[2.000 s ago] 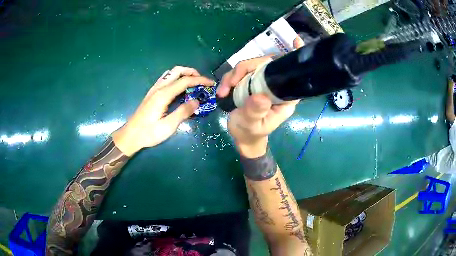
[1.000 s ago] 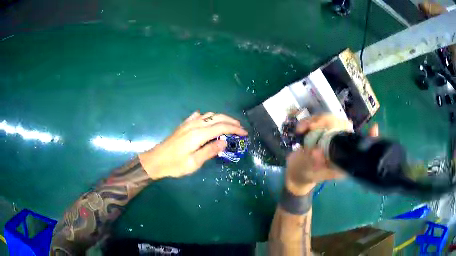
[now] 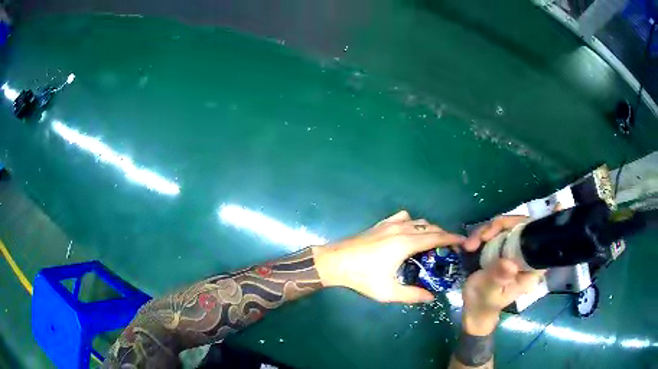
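The small unit with a bright blue circuit board (image 3: 440, 268) lies on the green worktop, right of centre. My left hand (image 3: 386, 259) holds it, thumb on the near side and fingers on the far side. My right hand (image 3: 498, 270) grips the pale front part of the black power screwdriver (image 3: 566, 238). The screwdriver lies nearly level, nose towards the board's right side. Whether its tip touches a screw is hidden by my fingers.
The screw feeder (image 3: 602, 186) stands behind the screwdriver, partly covered. A round white-faced wheel-like part (image 3: 586, 300) lies at the right. A dark unit with wires (image 3: 29, 104) lies far left. A blue stool (image 3: 83, 306) stands lower left. Bright specks dot the worktop (image 3: 216, 144).
The view has swung left. The screwdriver has moved from over the feeder back to the blue board. My left hand still holds the unit.
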